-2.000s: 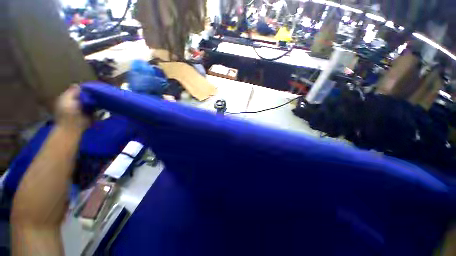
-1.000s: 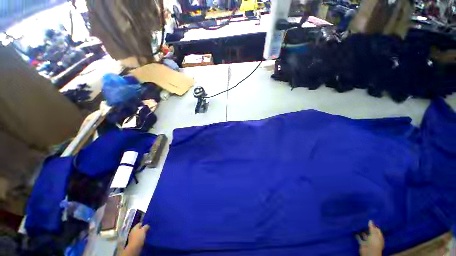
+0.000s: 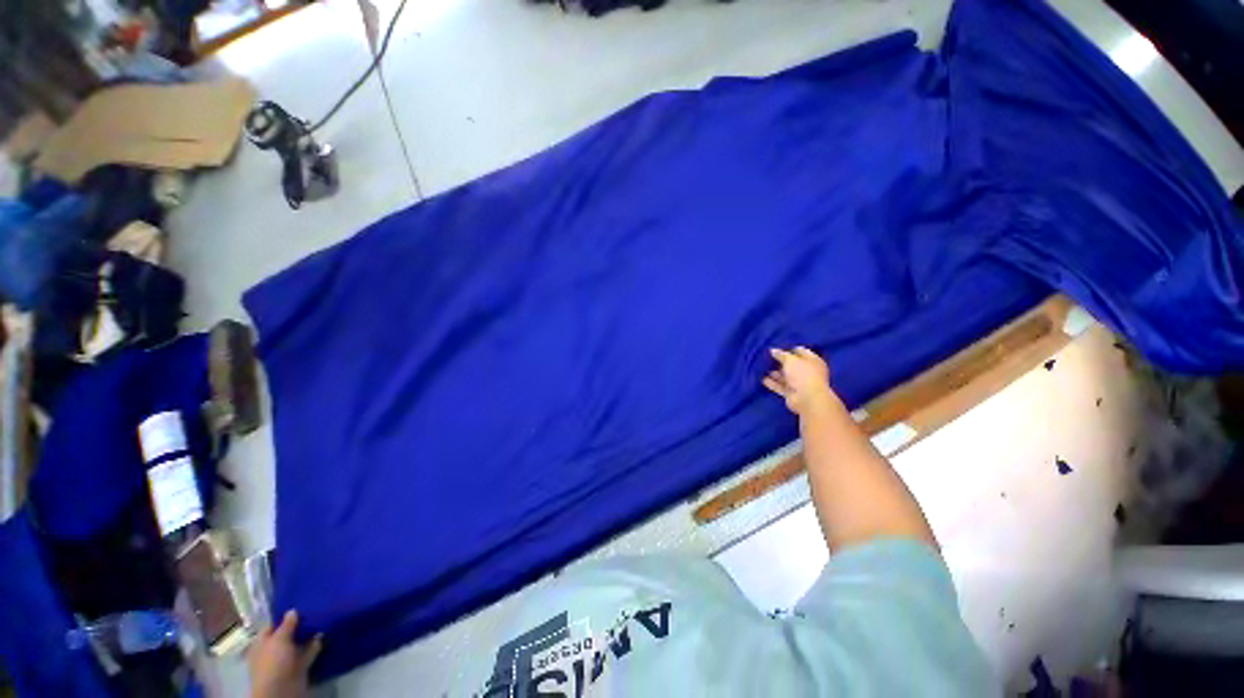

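The bright blue fabric [image 3: 546, 314] lies spread over the pale table, with soft wrinkles and several layered edges along its near side. My left hand [image 3: 283, 660] is at the fabric's near left corner, cut off by the bottom of the picture; its grip is unclear. My right hand [image 3: 802, 378] is on the cloth near its near edge, fingertips pinching a small fold. At the right the fabric is bunched and hangs over the table end.
A wooden strip [image 3: 887, 416] lies along the near table edge. A grey-black corded cutter [image 3: 292, 153] stands at the far left. A brown weight [image 3: 235, 378] sits by the fabric's left edge. A cardboard piece [image 3: 150, 126] and a dark heap lie left.
The raised fabric has come down flat on the table. The view has tilted down and right. My right hand is now pinching the cloth near its near edge.
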